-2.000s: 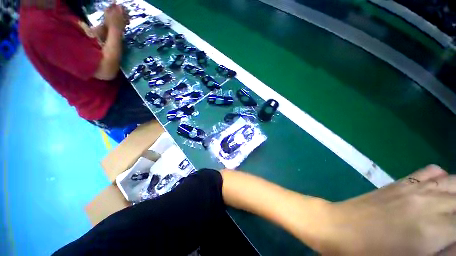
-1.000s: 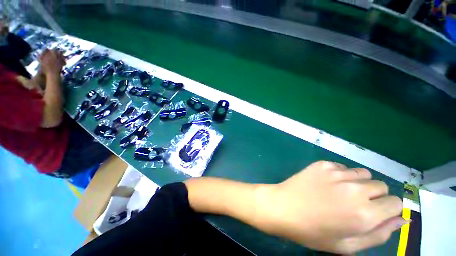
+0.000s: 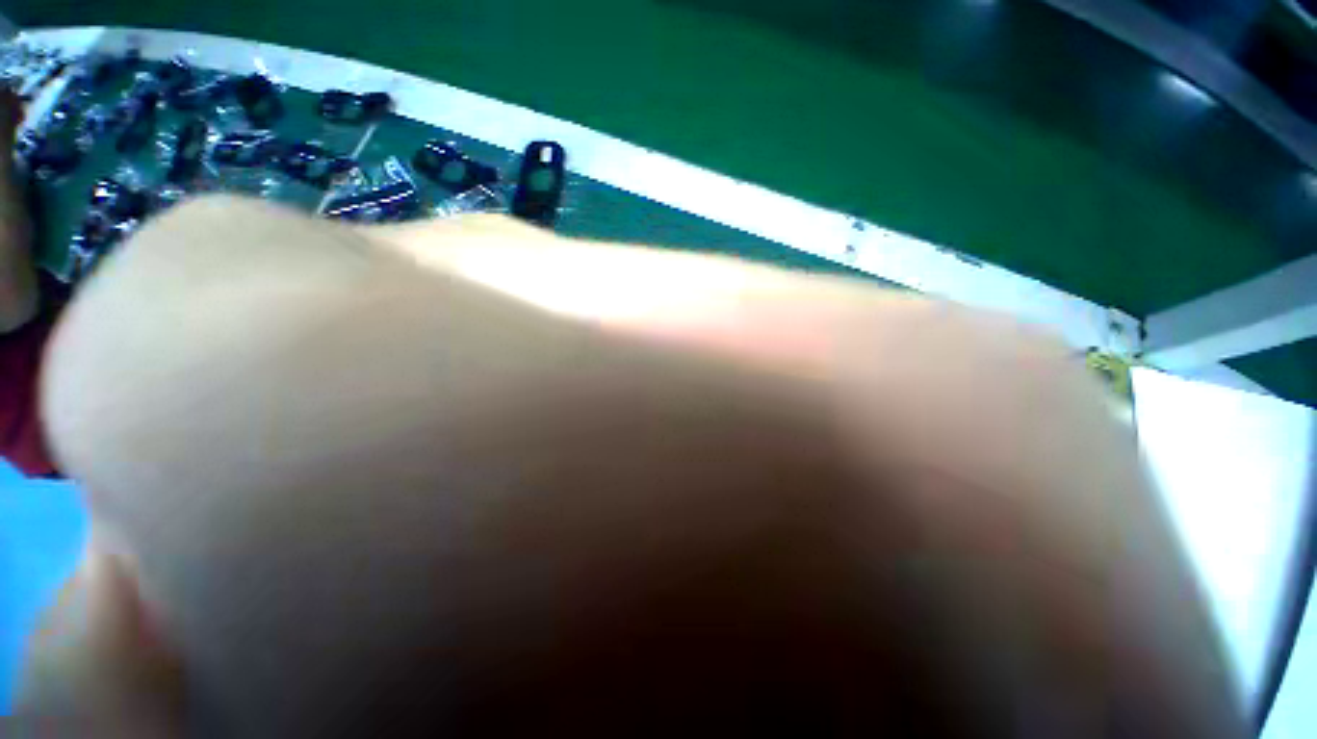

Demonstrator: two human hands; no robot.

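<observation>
A bare hand fills most of the lower view, very close to the camera and blurred. I cannot tell whether it is my left hand or my right hand, or whether both show. Its fingers cannot be made out, nor whether it holds anything. Behind it, black oval items in crinkled clear bags lie in a cluster on the dark green bench at the upper left. A single black oval item with a round spot stands out by the white edge strip, its lower end close to the hand's outline.
A white metal edge strip runs between the bench and the green conveyor belt. White sheets or boards are at the right. Part of another person's arm and red clothing show at the left edge. Blue floor is at lower left.
The outstretched left forearm and black sleeve no longer show; a blurred hand now covers the near bench, the large flat bag and the carton. The view has shifted, with bench items higher in the picture.
</observation>
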